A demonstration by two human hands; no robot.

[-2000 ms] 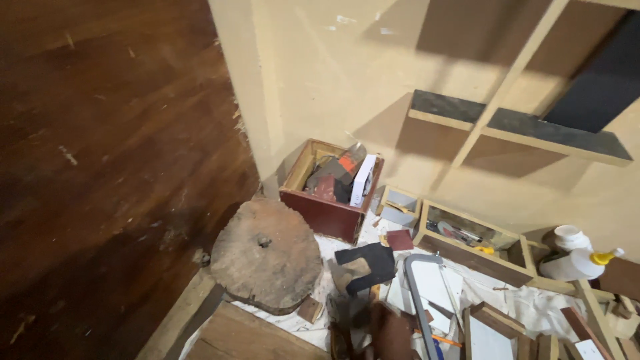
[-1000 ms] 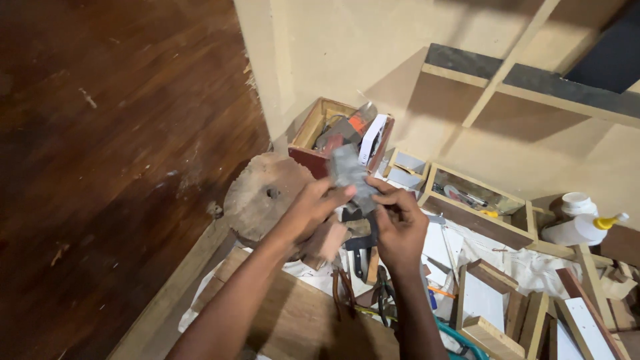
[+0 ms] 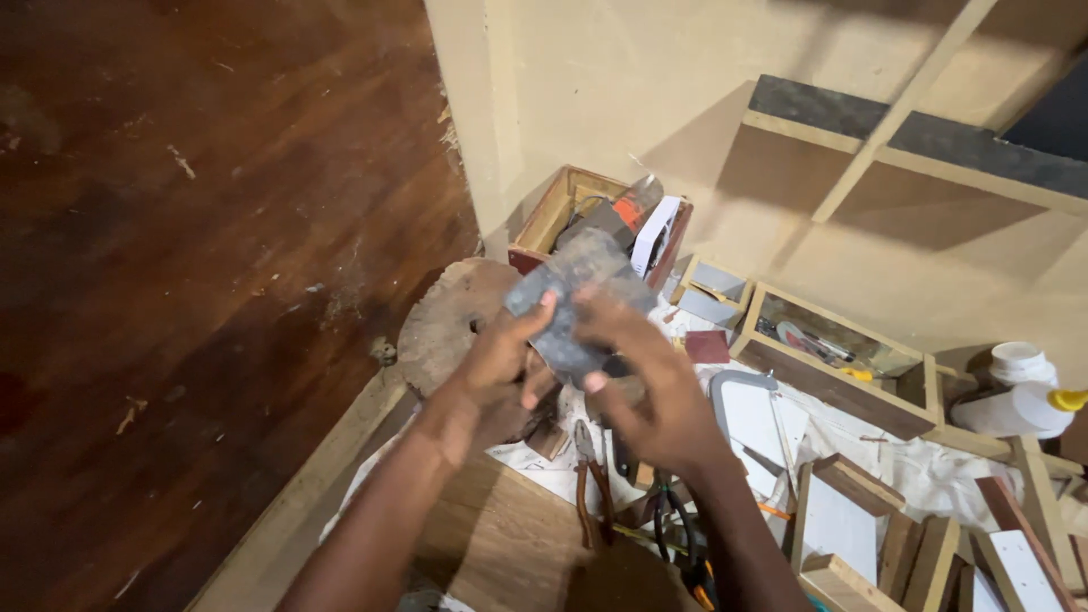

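Note:
A dark grey, worn flat sheet, perhaps sandpaper, is held up over the floor things, blurred by motion. My left hand pinches its left and lower edge, thumb on top. My right hand is at its right side with fingers spread over it; whether these fingers grip it I cannot tell. Behind the sheet stands a wooden box with tools in it. A round wood slab lies left of the hands. Below them are pliers with brown handles, and a small dark red square lies to the right.
A hacksaw, a divided wooden tray with small tools, a white bottle with a yellow tip and wooden frames stand at right on white cloth. A wooden board lies in front. A shelf juts from the wall.
Two seconds ago no sheet was held up. One second ago both hands pinched the grey sheet; now it shows larger and flatter, and the right fingers are spread over it.

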